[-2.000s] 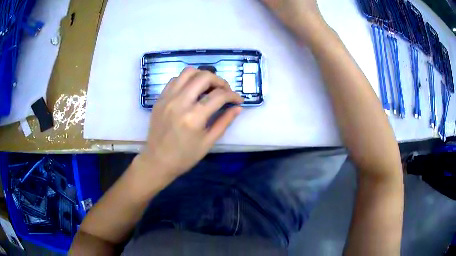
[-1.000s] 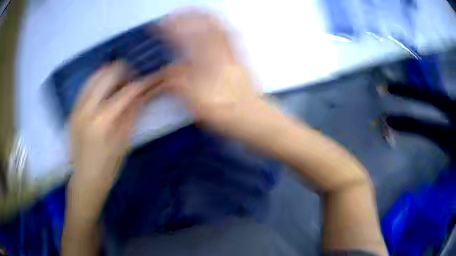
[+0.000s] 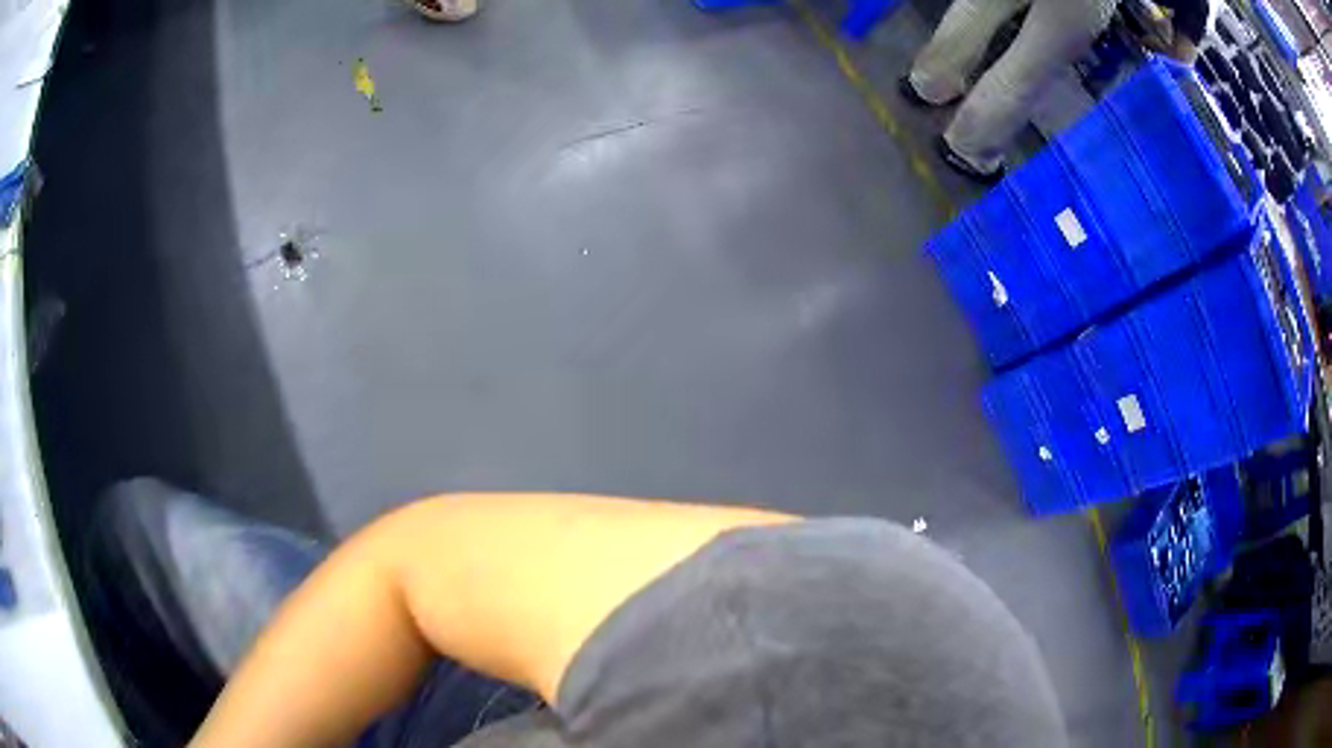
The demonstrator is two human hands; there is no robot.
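Observation:
Neither of my hands is in view. One bare bent arm [image 3: 438, 585] with a grey sleeve [image 3: 818, 643] crosses the bottom, and its forearm runs out at the lower left edge. Nearest in front is the grey floor [image 3: 614, 322]. The white table edge [image 3: 51, 585] shows as a narrow strip at the far left. The dark shell seen earlier is out of the picture.
Two stacks of large blue crates [image 3: 1096, 219] stand on the right, with smaller blue bins [image 3: 1169, 555] below them. A person's legs [image 3: 1008, 73] in light trousers are at the upper right. Part of a shoe [image 3: 443, 8] shows at the top edge.
The view has swung right, from the table with both hands at the dark shell to the floor and crates. The shell and both hands have left the picture.

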